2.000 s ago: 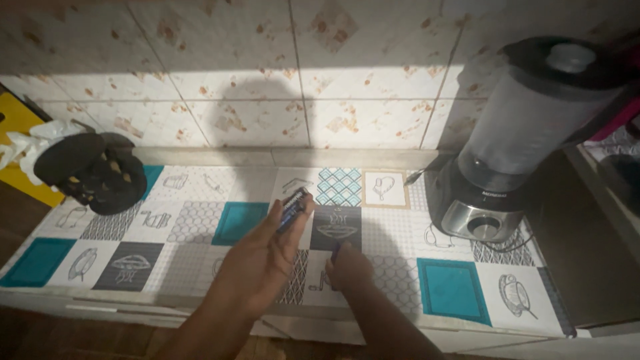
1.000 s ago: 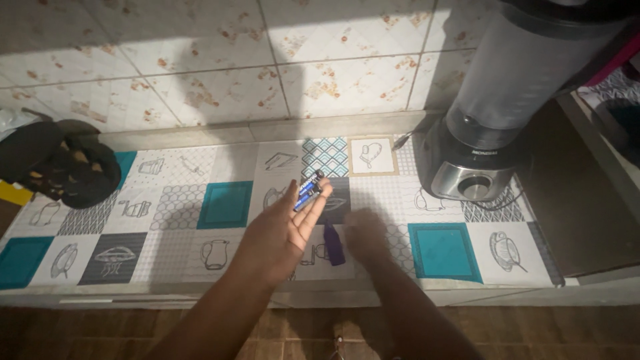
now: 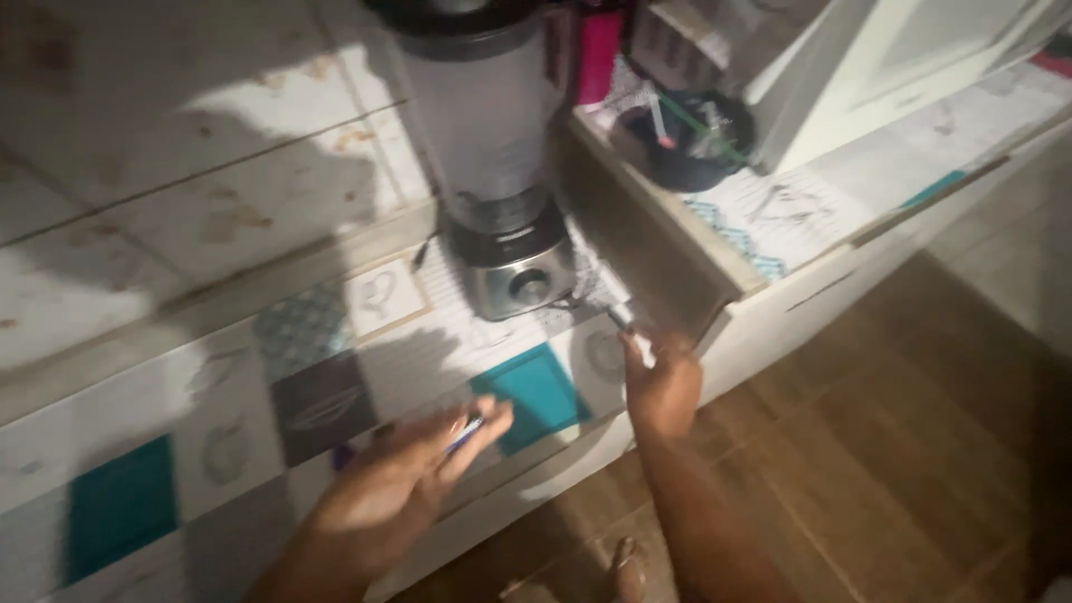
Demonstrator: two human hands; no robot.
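Observation:
My left hand [image 3: 419,461] is closed around small blue cylinders [image 3: 466,432], which look like batteries, above the patterned counter cover [image 3: 402,360]. To the right, my right hand [image 3: 666,381] holds a small light-and-dark object [image 3: 641,343], blurred and partly hidden by the fingers, near the counter's front edge. A blender [image 3: 515,251] with a black lid and a silver base stands beyond my hands. A purple item [image 3: 342,456] lies on the cover, partly hidden behind my left hand.
A raised ledge [image 3: 729,285] borders the counter right of the blender. On the higher surface sit a dark bowl [image 3: 695,151] with utensils or straws, a pink object [image 3: 600,54] and a white appliance or cabinet [image 3: 888,75]. Tiled wall [image 3: 167,193] rises behind.
The view has swung right. My right hand has moved from beside the purple item to the counter's right end and now holds a small object. My left hand still holds the blue cylinders.

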